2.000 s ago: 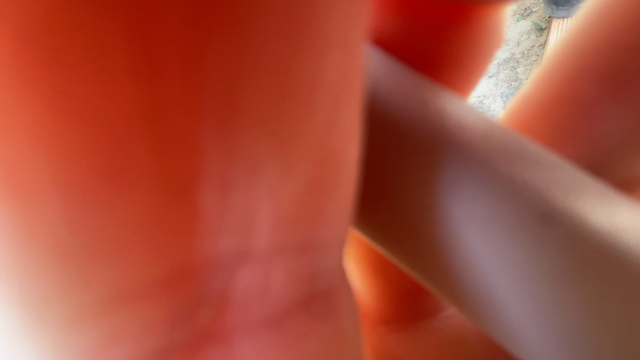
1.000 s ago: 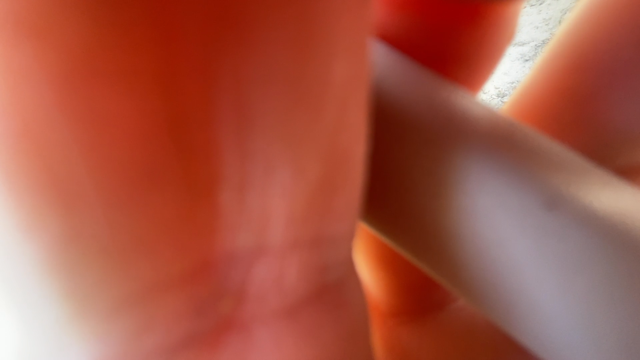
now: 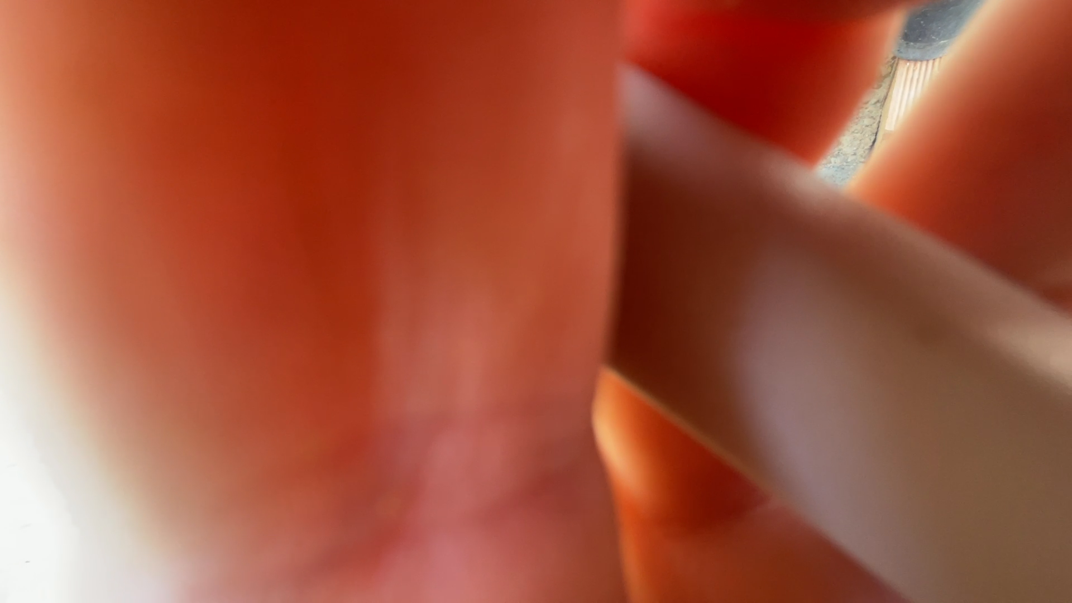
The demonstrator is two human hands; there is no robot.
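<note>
Blurred fingers of a hand fill most of the head view, very near the lens. One broad finger covers the left and middle, and other fingers show at the upper right and low centre. A smooth, pale, bar-like object, too blurred to name, slants from the upper middle to the lower right between these fingers. Whether it is gripped cannot be told. Which hand this is cannot be told either, and the rest of it lies outside the view.
Through a narrow gap between fingers at the upper right show rough grey ground, a pale striped thing and part of a dark grey object. Bright white glare lies along the lower left edge.
The striped thing and the dark grey object show in the gap again; one second ago only the rough ground showed there. The fingers and the pale object have barely moved.
</note>
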